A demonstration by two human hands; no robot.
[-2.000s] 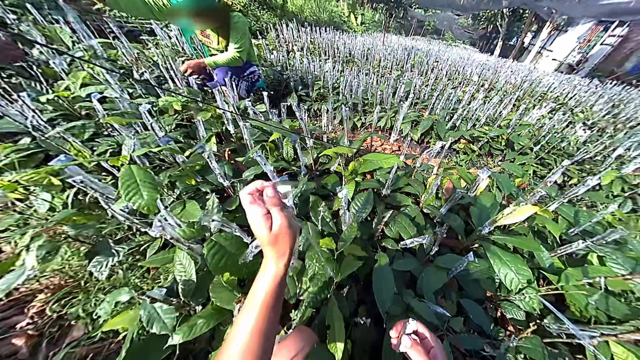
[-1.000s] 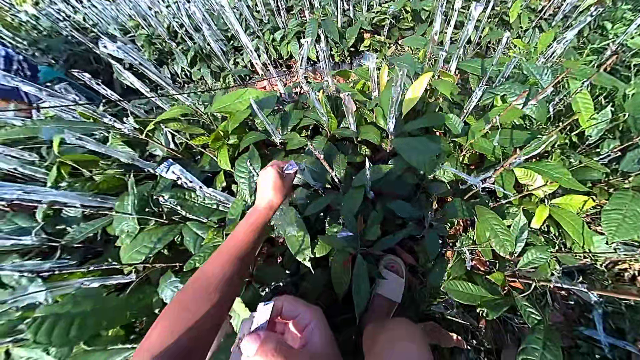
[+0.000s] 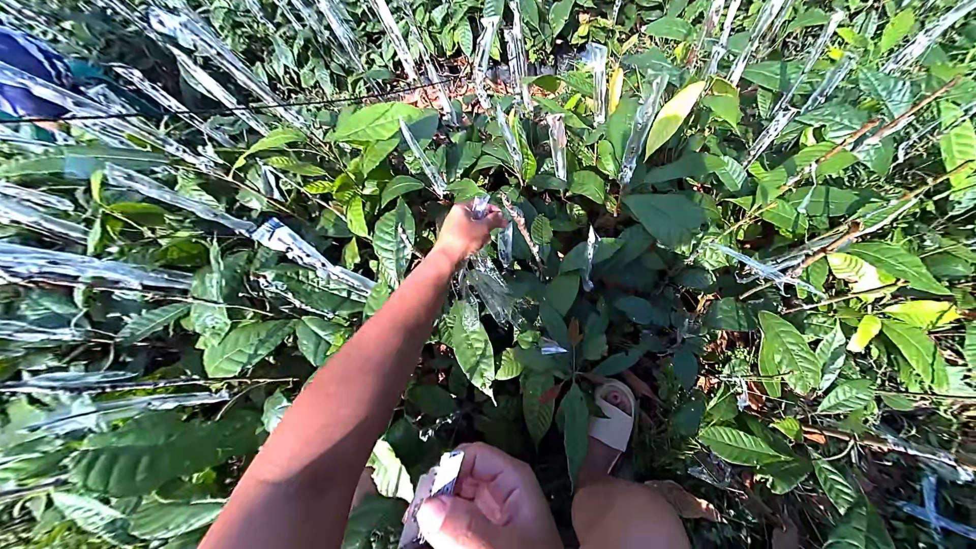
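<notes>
My left hand (image 3: 467,229) reaches out to the middle of the view, its fingers closed around a piece of clear plastic (image 3: 480,206) among the leafy young plants. Crumpled clear plastic (image 3: 492,290) hangs just below that hand. At the bottom, near my knee, my right hand (image 3: 488,503) pinches a folded light strip with dark printing (image 3: 446,474) between thumb and fingers. Narrow clear plastic sleeves (image 3: 558,145) stand upright on stems beyond my left hand. A printed plastic wrap (image 3: 293,245) encloses a leaning stem to its left.
Dense green leaves (image 3: 473,347) surround my arms. My foot in a light sandal (image 3: 614,415) stands among the plants. A thin dark line (image 3: 229,110) crosses the upper left. Part of a person in blue clothing (image 3: 30,69) shows at the left edge. Bare branches (image 3: 854,229) lean at right.
The view has swung downward and to the right since the first frame. My right hand has come in from the lower right to beside my knee. My left hand stays among the plants.
</notes>
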